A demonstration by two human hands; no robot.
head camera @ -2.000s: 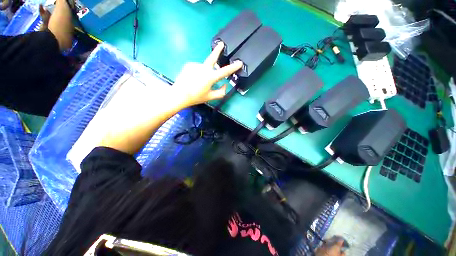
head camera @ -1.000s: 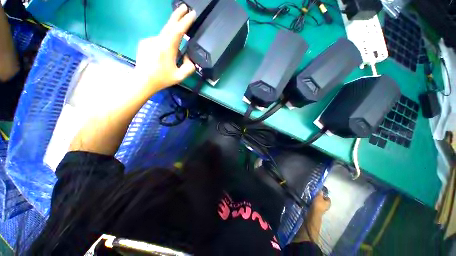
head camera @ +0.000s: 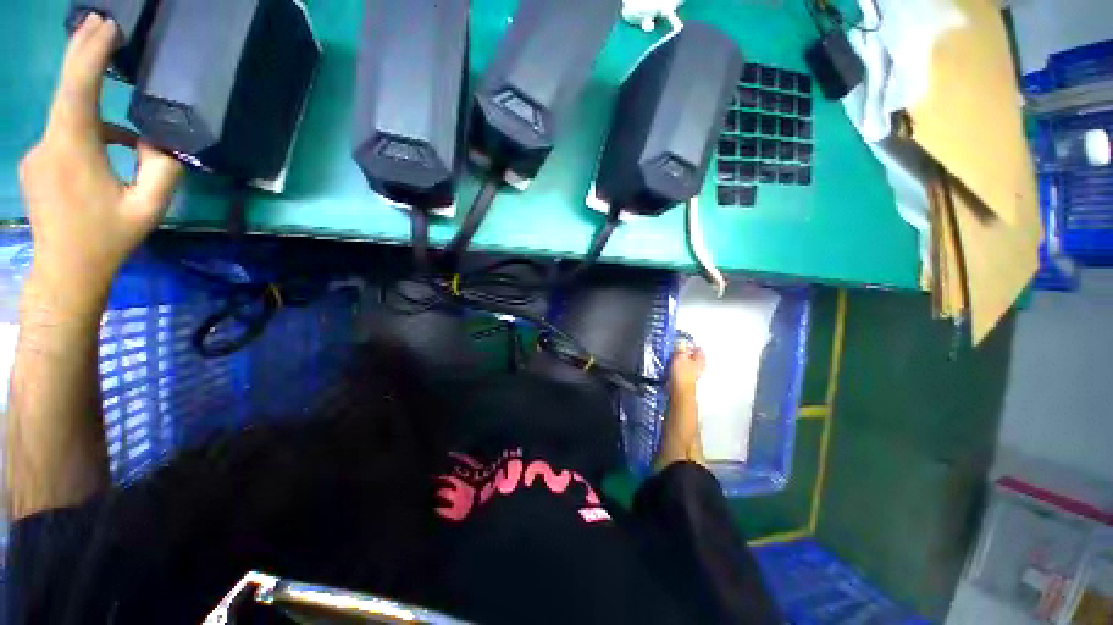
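Note:
Several dark grey corded units stand on the green bench (head camera: 561,232). My left hand (head camera: 88,183) is at the far left, fingers apart. Its fingertips touch the front of the leftmost unit (head camera: 104,27), cut by the top edge, and its thumb is at the lower front of the unit beside it (head camera: 201,79). Three more units (head camera: 415,92), (head camera: 543,79), (head camera: 671,116) stand to the right. Their black cords hang over the bench edge in tied loops (head camera: 458,287). My right hand (head camera: 686,366) is low over the right crate, small, with something tiny at its fingertips that I cannot identify.
The right lined blue crate (head camera: 791,391) holds a white sheet (head camera: 726,366). Another blue crate (head camera: 171,366) is at the left. Black square pads (head camera: 767,128), a small black adapter (head camera: 835,64) and brown cardboard (head camera: 976,134) are on the bench's right.
The view has turned and shifted right, so the units appear farther left and the right crate shows more fully. My left hand remains at the leftmost units. My right hand remains over the right crate.

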